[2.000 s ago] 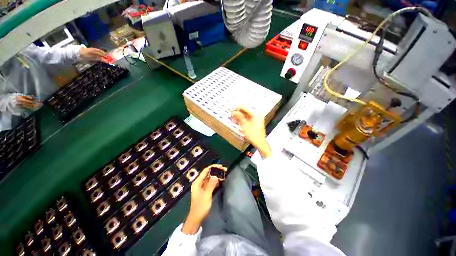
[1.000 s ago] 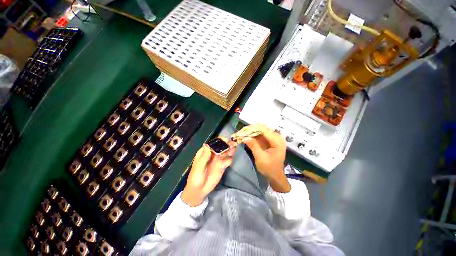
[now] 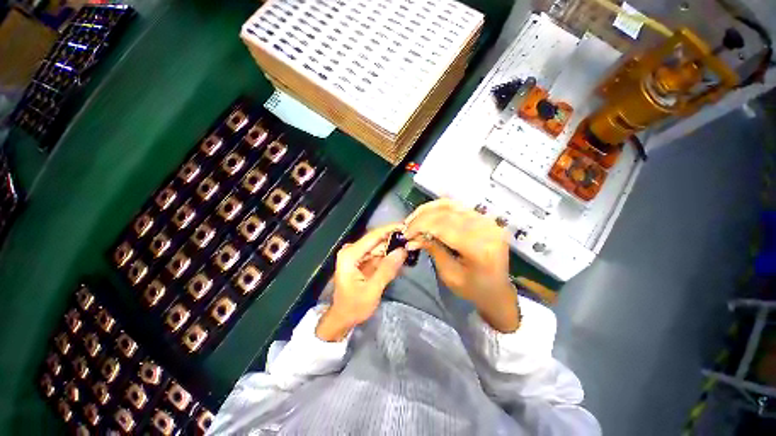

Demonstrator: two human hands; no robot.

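My left hand [image 3: 366, 277] holds a small dark watch housing [image 3: 400, 246] above my lap, between thumb and fingers. My right hand [image 3: 464, 247] meets it from the right, its fingertips at the housing. Whether a small part or tool is pinched in the right fingertips cannot be made out; the fingers cover most of the housing. A black blister tray [image 3: 328, 189] with rows of pale-rimmed housings lies to the left on the green bench.
A second tray of housings [image 3: 111, 369] lies at lower left. A stack of part sheets [image 3: 366, 51] stands ahead. The press base [image 3: 459, 162] is at right, with orange fixtures [image 3: 579, 173] and a gold press head [image 3: 634, 106]. Another black tray [image 3: 72, 68] is at upper left.
My right hand has come from the sheet stack to the housing in my left hand. Both hands are now closer together, with the housing turned and more covered. The view has tilted down.
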